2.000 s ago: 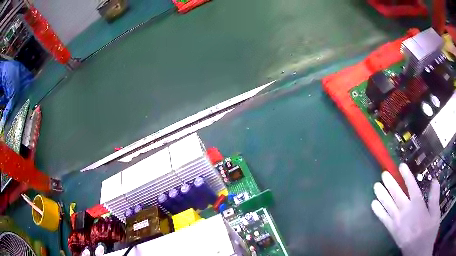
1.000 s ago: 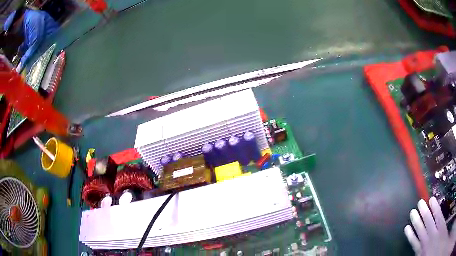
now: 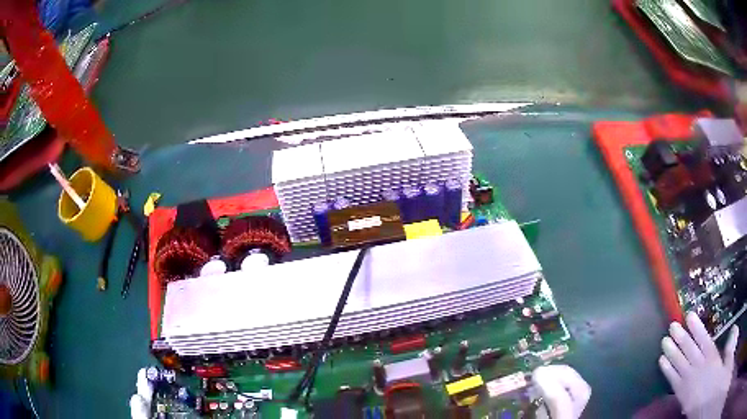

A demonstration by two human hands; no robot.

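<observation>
A large power circuit board (image 3: 434,335) lies component side up in front of me. It has a long flat heat sink (image 3: 352,286) with a black cable (image 3: 340,307) across it and a finned heat sink (image 3: 373,164) at the back. My left hand (image 3: 142,394), white-gloved and mostly cut off, is at its near left edge. My right hand (image 3: 561,391), white-gloved with curled fingers and cut off below, is on its near right edge. Both seem to grip the board. Two copper-red chokes (image 3: 221,245) sit at its left.
Another person's white-gloved hand (image 3: 698,364) is by a second board (image 3: 696,245) on a red pad (image 3: 631,188) at right. At left are a yellow cup (image 3: 88,206), black-handled cutters (image 3: 111,245), a slim black tool (image 3: 133,258), a green fan (image 3: 20,295) and a red-wrapped upright (image 3: 61,86).
Both my hands have come into view at the board's edges. The view has shifted, so more of the near board shows. The other person's hand remains beside the right board.
</observation>
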